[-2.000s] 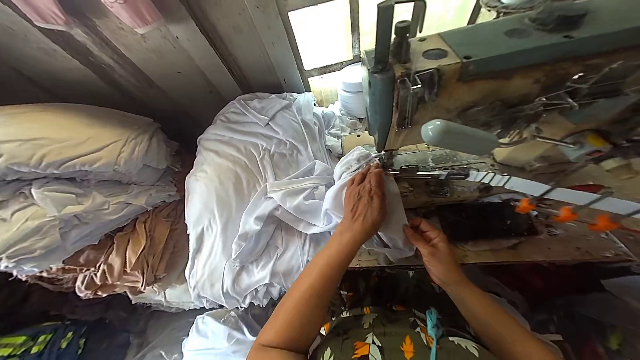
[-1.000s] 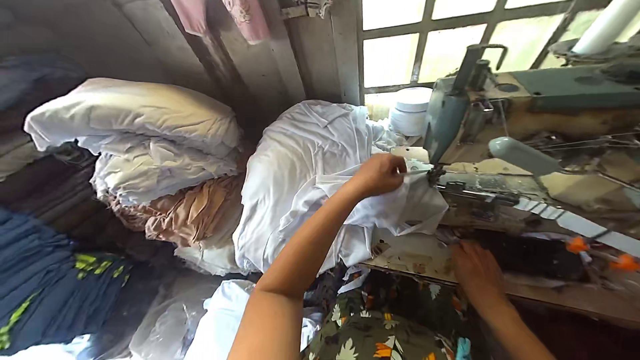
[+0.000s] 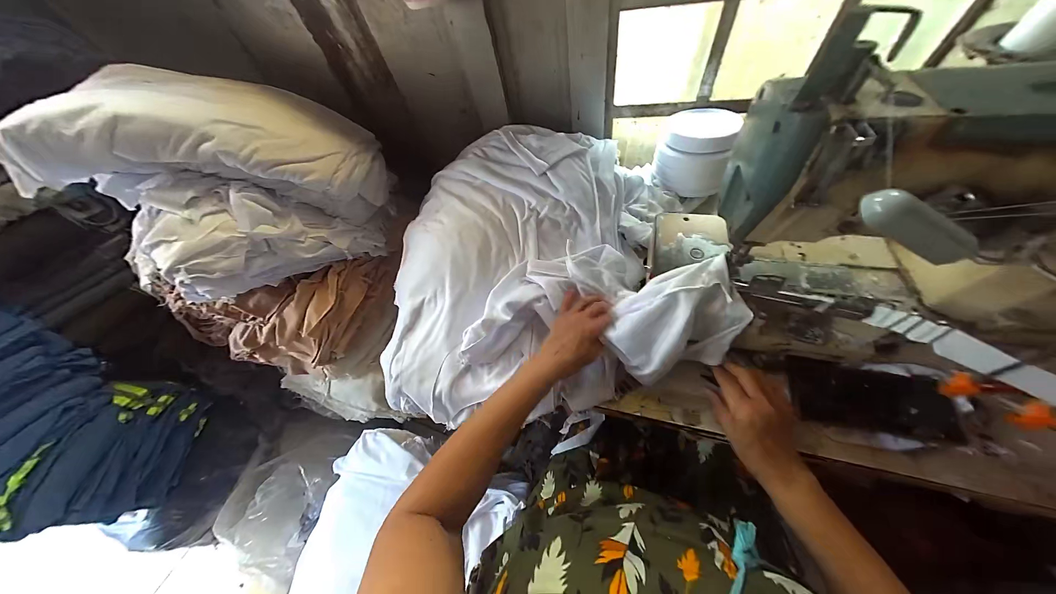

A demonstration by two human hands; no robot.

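My left hand point(image 3: 577, 332) grips a fold of a white cloth piece point(image 3: 681, 318), whose right end lies on the bed beside the sewing machine point(image 3: 771, 153). Behind and left of that hand rises a large heap of white fabric point(image 3: 495, 210). My right hand point(image 3: 752, 412) rests at the table's front part, just below the cloth's right corner; a small dark object shows at its fingertips, and whether it is held I cannot tell. A white strip with dark marks point(image 3: 949, 342) runs to the machine's bed from the right.
A white lidded jar point(image 3: 697, 153) stands behind the machine bed. Stacked cream fabric point(image 3: 247, 140) and brown cloth point(image 3: 322, 318) lie left, with dark blue garments point(image 3: 74, 429) beyond. A clear plastic bag point(image 3: 276, 495) is below. A grey padded lever point(image 3: 916, 224) juts out by the machine.
My left hand has moved from beside the needle area down and left onto the bunched white cloth. My right hand, on the cloth's edge two seconds ago, now lies on the table's front part.
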